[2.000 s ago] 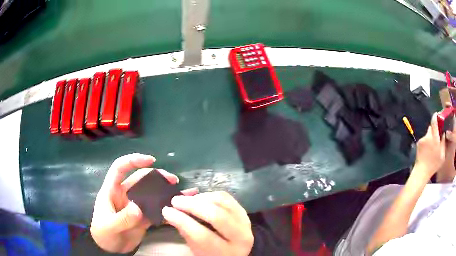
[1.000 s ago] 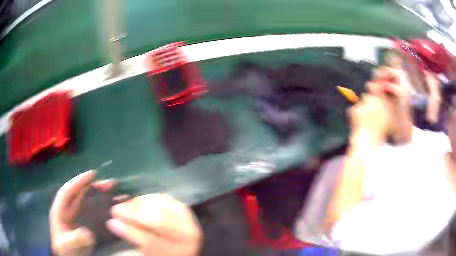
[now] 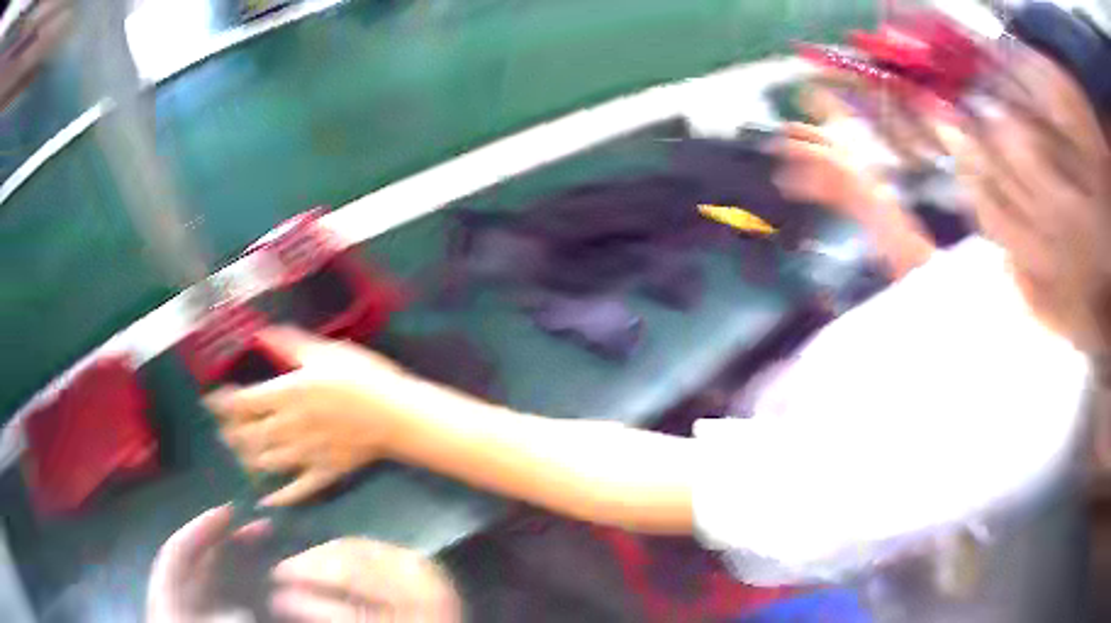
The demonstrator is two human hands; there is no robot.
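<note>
The picture is blurred. My left hand [image 3: 193, 570] is at the bottom left, cut off by the lower edge. My right hand [image 3: 372, 587] is just right of it, also cut off. A dark square piece [image 3: 246, 570] shows faintly between the fingers of both hands. A red radio with a dark square front [image 3: 327, 298] lies by the pale rail. A second red radio [image 3: 225, 341] is beside it, partly under another person's hand. A row of red radios [image 3: 88, 436] stands at the left.
Another person's arm [image 3: 524, 456] reaches across the bench from the right, above my hands. Dark pieces [image 3: 597, 250] are spread on the green bench. A yellow-orange handle [image 3: 736, 219] lies beyond them. A red mass [image 3: 926, 55] blurs at the upper right.
The view has swung right, so the bench things sit further left. The neighbour's arm has come in over the bench to a second radio. My hands stay together around the dark piece.
</note>
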